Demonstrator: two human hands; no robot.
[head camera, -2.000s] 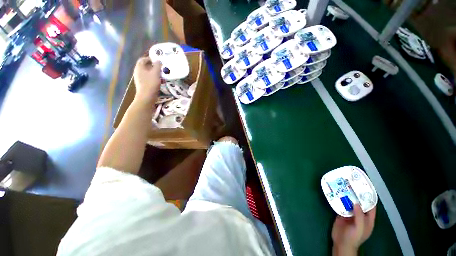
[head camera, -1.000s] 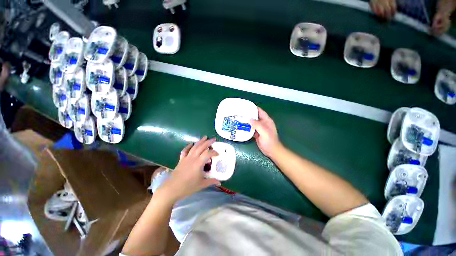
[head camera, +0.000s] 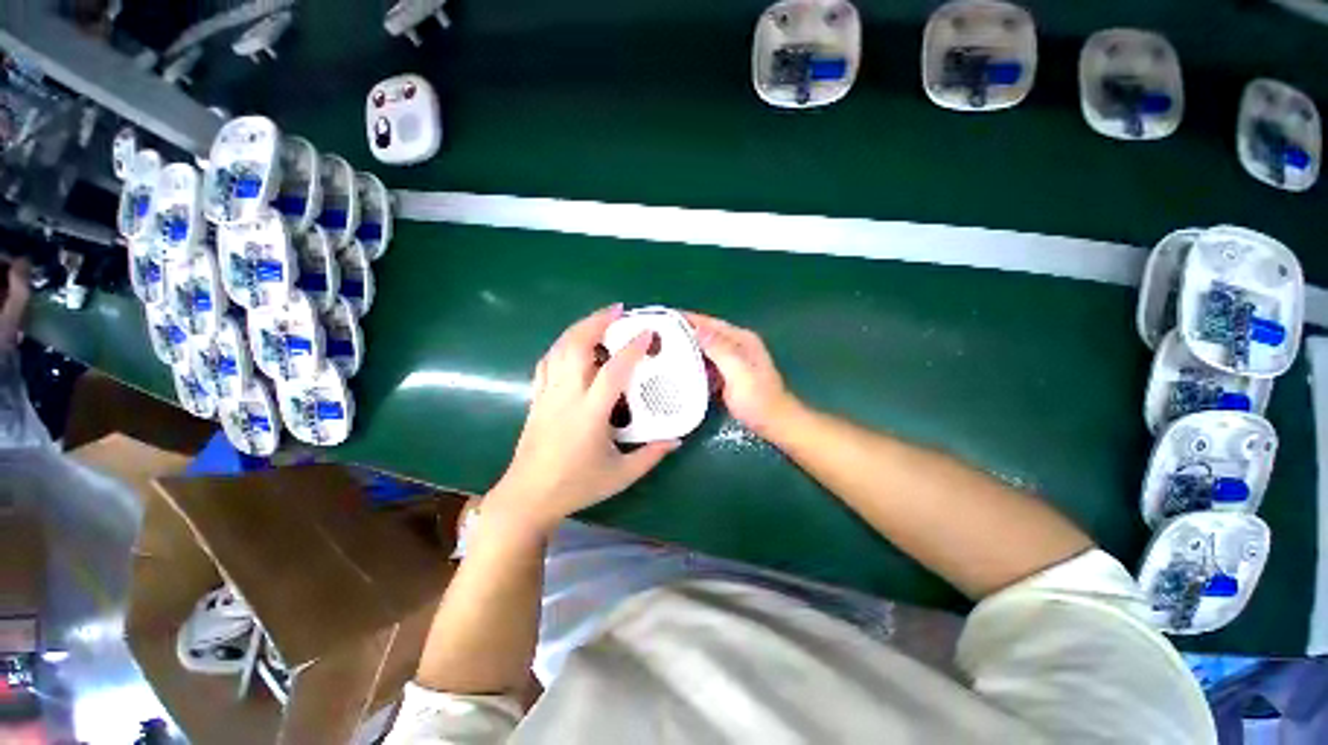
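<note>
A white front cover with dark round spots and a dotted grille faces up in front of me, over the green belt. My left hand grips it from the left, with fingers over its face and lower edge. My right hand holds the right edge of the same unit. The back housing is hidden beneath the cover, so I cannot tell how closely the two parts fit.
A tiered pile of housings stands at the left, a smaller stack at the right. Single housings lie across the white strip. Another cover lies at the back left. An open carton is at the lower left.
My left hand has brought the cover from the box to the belt and onto the housing held by my right hand. Both hands are now together on the unit. The view has turned right.
</note>
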